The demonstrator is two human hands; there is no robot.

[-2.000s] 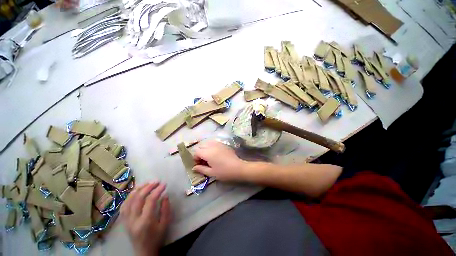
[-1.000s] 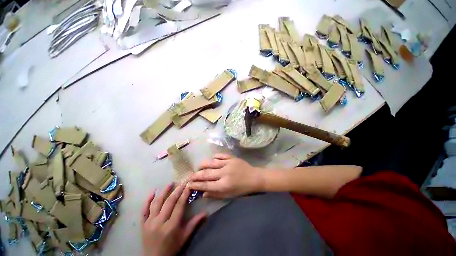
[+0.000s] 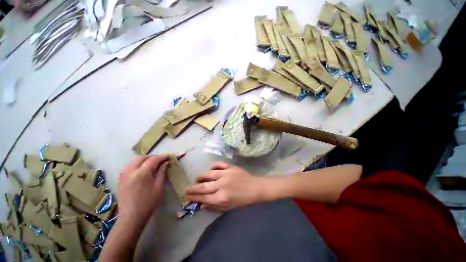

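Note:
A khaki strap tab lies at a slant on the table in front of me, between my hands. A shiny blue-silver metal ring shows at its near end. My left hand holds the tab's far end with its fingertips, beside a thin pink-white strip. My right hand lies on the table with its fingertips on the tab's lower part, just above the ring. The tips of the left fingers partly hide the tab's far corner.
A hammer rests on the round pounding block beyond my right hand. A pile of tabs lies at left. Overlapping tabs and rows of laid-out tabs lie beyond. White strips are at the far left.
My left hand has moved up and left from the tab's near part to its far end. My right hand stays at the near part. The camera view has shifted.

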